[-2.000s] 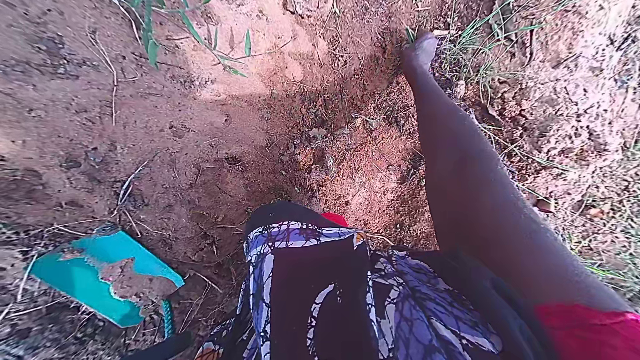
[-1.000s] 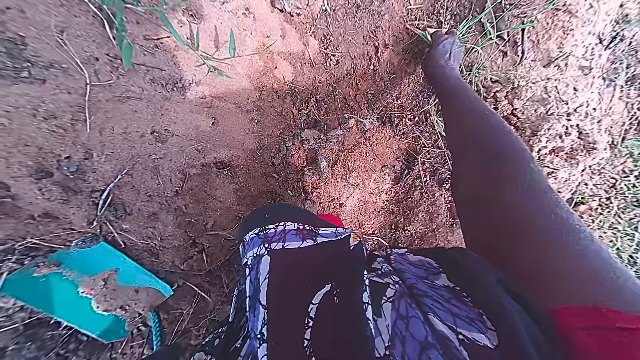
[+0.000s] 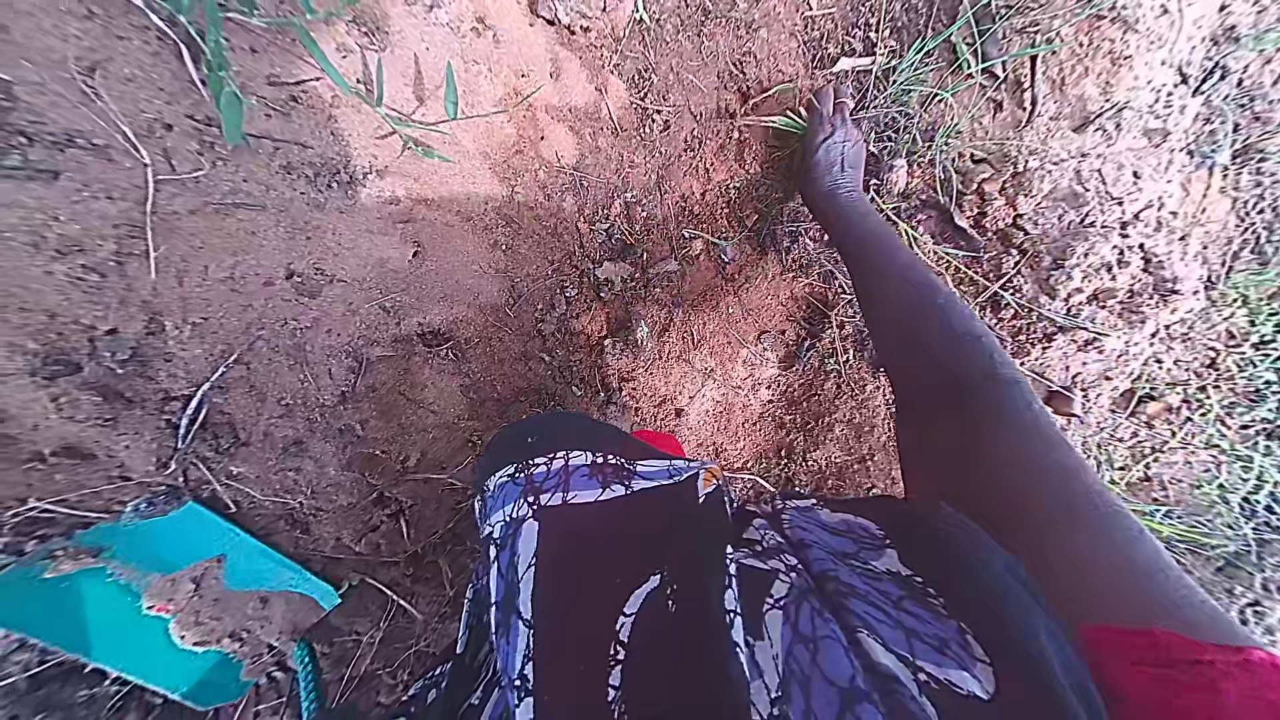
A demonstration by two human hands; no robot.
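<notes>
My right hand [image 3: 835, 150] reaches down to the reddish soil at the upper right, its fingers closed around a small tuft of green grass [image 3: 790, 122]. More grass blades [image 3: 940, 75] grow just right of the fingers. My left hand does not show. Below the middle, a patterned purple, white and black cloth [image 3: 640, 590] covers my lap. At the lower left lies a turquoise container [image 3: 110, 630], partly coated with soil, with a twisted turquoise rope [image 3: 307, 675] at its edge.
A leafy green stem [image 3: 390, 115] hangs at the upper left. Thin dry twigs [image 3: 190, 410] lie on the soil to the left. Loose reddish earth [image 3: 730, 370] is heaped in front of my lap, and grass [image 3: 1240, 400] grows at the right edge.
My right hand stays down by the grass, its arm reaching out much as before. Between the earlier frames and now the view has shifted slightly.
</notes>
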